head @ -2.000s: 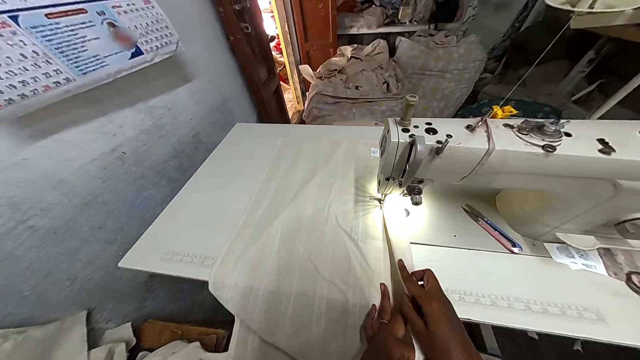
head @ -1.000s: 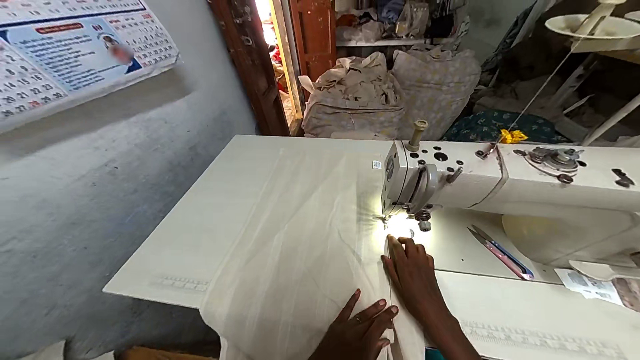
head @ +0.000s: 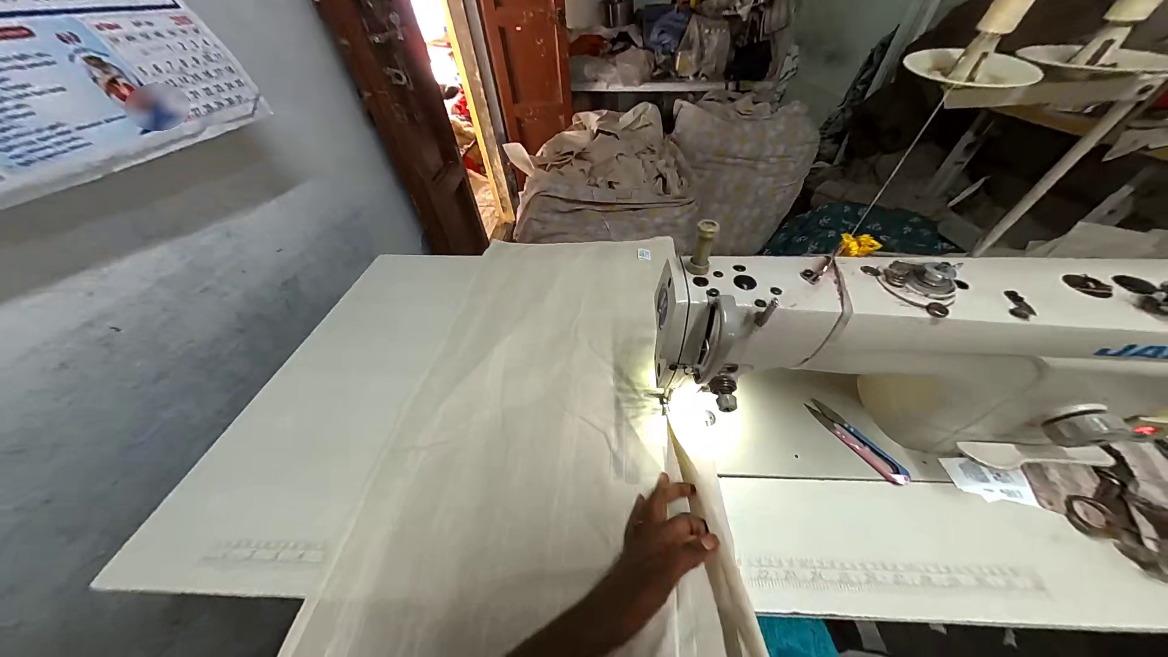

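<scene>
A long cream cloth (head: 511, 411) lies over the white sewing table (head: 274, 456), with its right edge under the needle area of a white industrial sewing machine (head: 958, 310). The lamp lights the presser foot (head: 665, 399). A narrow folded strip (head: 721, 566) runs from the foot toward me along that edge. My left hand (head: 666, 534) is on the cloth just below the foot, its bent fingers and thumb gripping the folded edge. My right hand is out of view. Thread snips (head: 858, 443) with pink and blue handles rest on the machine bed.
Scissors (head: 1090, 516) lie by dark patterned cloth at the right, beside a printed paper (head: 990, 481). Ruler markings (head: 894, 575) show on the table's near edge. A grey wall (head: 182, 365) stands at left; stuffed cloth sacks (head: 607, 182) sit behind. Thread stands (head: 974, 68) rise at back right.
My right hand, on the cloth beside the foot a second ago, has left the view. My left hand has moved forward and right to the folded edge. The cloth reaches farther toward the table's back.
</scene>
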